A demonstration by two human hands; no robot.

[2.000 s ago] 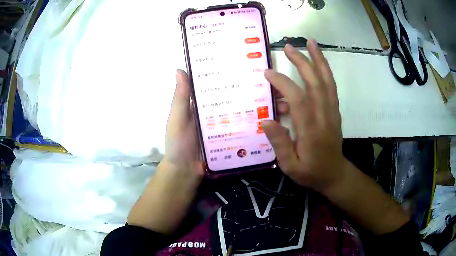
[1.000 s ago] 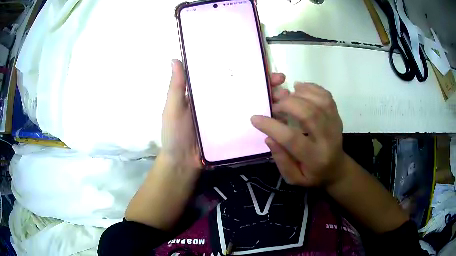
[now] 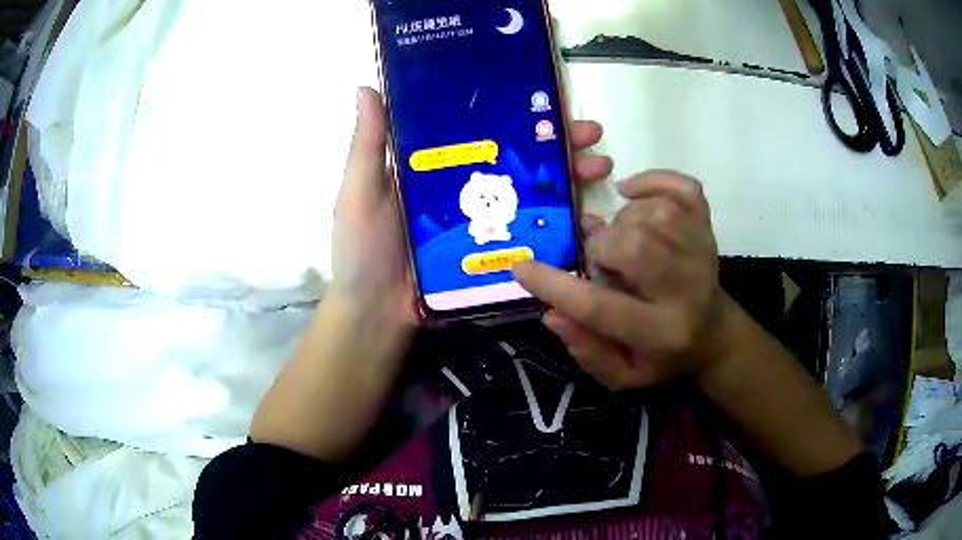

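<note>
A smartphone point(image 3: 475, 127) is upright in front of me, its top cut off by the frame's upper edge. Its screen shows a dark blue page with a white cartoon bear and yellow buttons. My left hand point(image 3: 371, 227) holds it from behind, with the thumb along the left edge and fingertips showing at the right edge. My right hand point(image 3: 643, 285) has its index finger extended over the lower yellow button, at or very near the glass. Its other fingers are curled and hold nothing visible.
White cloth point(image 3: 211, 148) is heaped on the table at left, with more white bundles point(image 3: 158, 369) below it. Black-handled scissors point(image 3: 860, 105), a wooden handle point(image 3: 802, 37), white strips point(image 3: 916, 93) and a tan card piece point(image 3: 941, 164) lie at the table's upper right.
The screen has gone from a white list page, through a blank page, to the blue bear page. The phone sits slightly higher in view. My right hand has curled its fingers, with the index finger extended over the screen.
</note>
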